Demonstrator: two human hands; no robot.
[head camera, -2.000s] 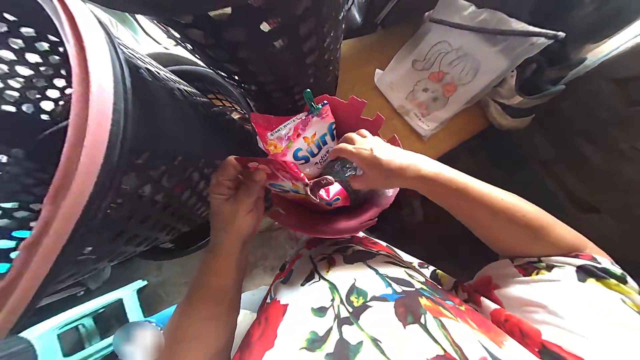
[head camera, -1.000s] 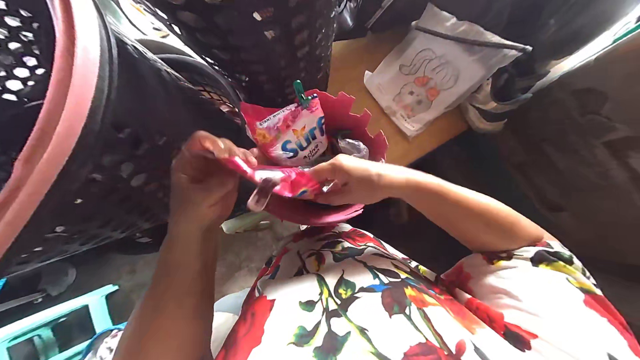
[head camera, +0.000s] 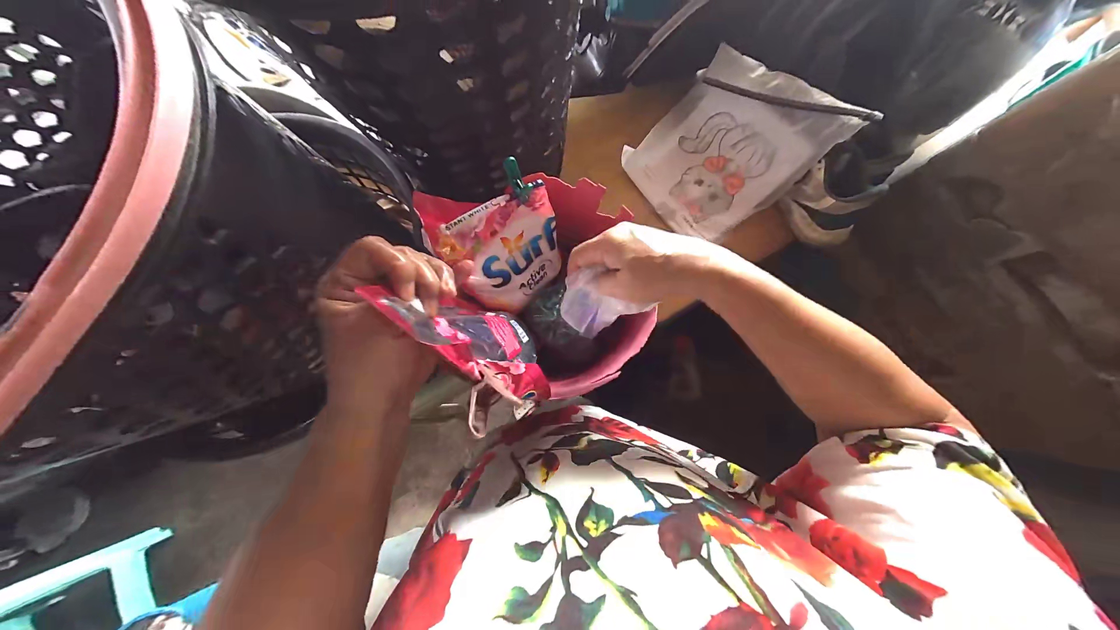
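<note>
My left hand (head camera: pixel 385 284) grips a pink and clear plastic packet (head camera: pixel 472 337) by its upper left edge, over the left rim of a pink plastic basket (head camera: pixel 604 372). A pinkish clothespin (head camera: pixel 490 394) hangs at the packet's lower end. My right hand (head camera: pixel 634 267) reaches in over the basket's right side, its fingers closed on a translucent whitish plastic bag (head camera: pixel 591 302). Between my hands a Surf detergent pouch (head camera: pixel 512 254) stands upright in the basket, with a green clip (head camera: pixel 522 185) at its top. A dark plastic-wrapped item (head camera: pixel 553 319) lies beside the pouch, partly hidden.
Black perforated laundry baskets, one with a pink rim (head camera: pixel 171 131), stand left and behind. A white pouch with a cartoon drawing (head camera: pixel 717 157) lies on a wooden surface (head camera: pixel 604 131). A turquoise plastic stool (head camera: pixel 127 569) is at the lower left.
My right hand has left the pink packet and moved right, to the whitish bag in the basket. My left hand still holds the packet, which now hangs lower over the rim.
</note>
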